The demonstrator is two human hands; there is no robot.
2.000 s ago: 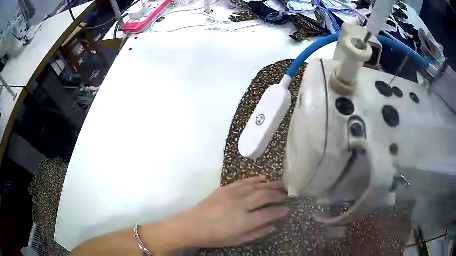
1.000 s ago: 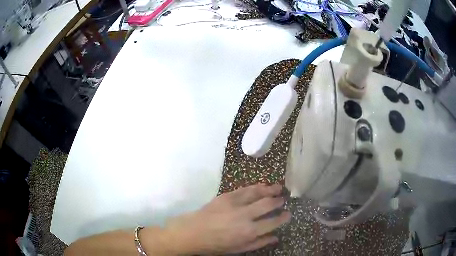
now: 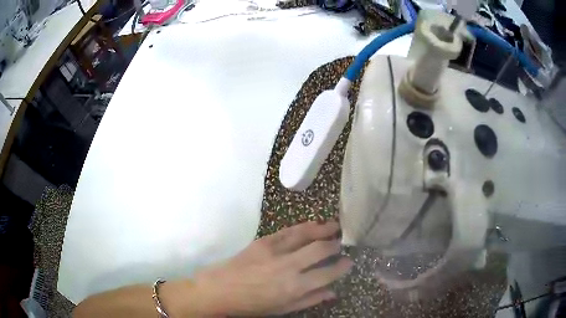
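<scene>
The dark printed fabric panel with tan flecks point(image 3: 298, 208) lies on the white table and runs under the off-white sewing machine head point(image 3: 378, 161). My left hand point(image 3: 282, 270) lies flat, palm down, on the fabric just left of the machine head, fingers slightly spread towards the needle area. The needle and presser foot are hidden behind the head and its curved clear guard point(image 3: 416, 264). A white paddle lamp point(image 3: 315, 140) on a blue flexible neck hangs over the fabric. My right hand is not in view.
The white table point(image 3: 167, 136) spreads left of the machine. Matching fabric point(image 3: 46, 223) hangs at the lower left beside a white crate point(image 3: 36, 304). A pink-red tray point(image 3: 164, 12) and fabric scraps lie at the far edge. Dark snips point(image 3: 516, 298) lie at the lower right.
The whole view has shifted, so the machine, lamp and far items sit slightly higher and further left. My left hand stays flat on the fabric beside the machine head.
</scene>
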